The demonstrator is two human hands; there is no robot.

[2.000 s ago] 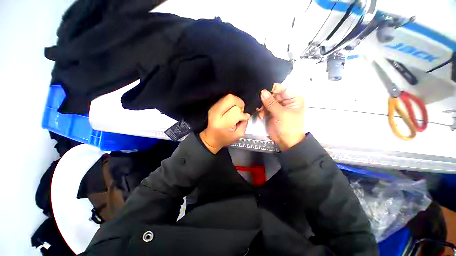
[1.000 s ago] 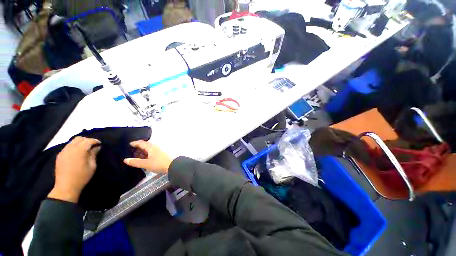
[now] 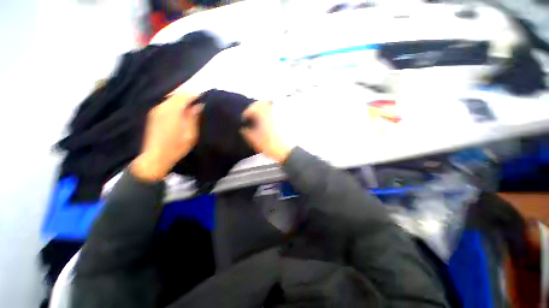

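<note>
The frame is blurred. Black fabric (image 3: pixel 223 129) lies between my two hands at the front edge of the white table, with more of it spread to the left. My left hand (image 3: pixel 171 132) is closed on the fabric's left part. My right hand (image 3: pixel 265 129) pinches the fabric's right edge with bent fingers. The fingertips are too blurred to show any small piece.
The white sewing machine (image 3: pixel 337 69) stands behind and to the right. Red-handled scissors (image 3: pixel 384 112) lie on the table (image 3: pixel 349 141). A clear plastic bag (image 3: pixel 430 213) is below right. A blue crate (image 3: pixel 72 210) is at the left.
The view has swung back to the left, so the machine and scissors show farther right. My hands stay at the black fabric; my right hand's fingers, apart before, now close on its edge.
</note>
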